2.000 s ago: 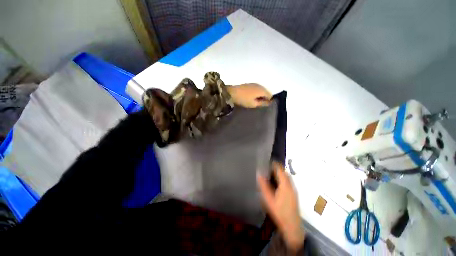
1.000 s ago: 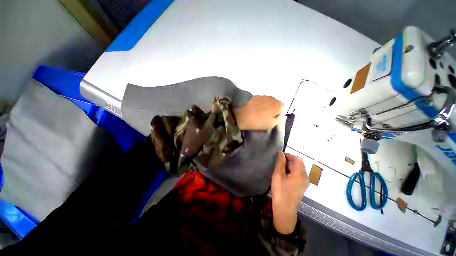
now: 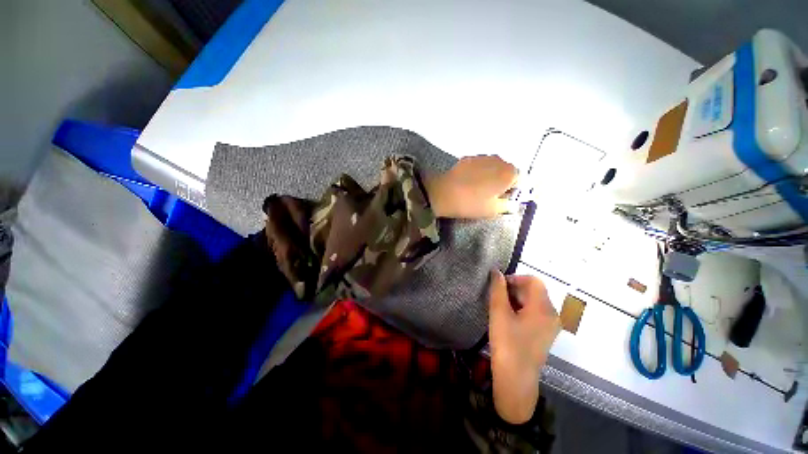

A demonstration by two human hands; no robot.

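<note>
A grey fabric panel (image 3: 434,293) lies on the tabletop left of the sewing machine and runs down over the table's front edge. A narrow black strip (image 3: 524,232) shows along its right side. My left hand (image 3: 478,187) is bare and lies at the upper end of the strip, its fingertips closed on the panel's edge. My right hand (image 3: 523,312) pinches the lower end of that edge between thumb and fingers. My left forearm in a camouflage sleeve covers the middle of the panel.
The white sewing machine (image 3: 709,142) with a blue stripe stands at the right. Blue-handled scissors (image 3: 666,341) and a small black tool (image 3: 749,317) lie below its head. Brown patches (image 3: 572,313) are stuck on the table. Pale grey cut pieces (image 3: 84,257) lie over blue bins at the left.
The panel, earlier held across the table's front with a wide black strip, now lies flatter and further back. Since one second ago, both hands have shifted slightly right with the edge.
</note>
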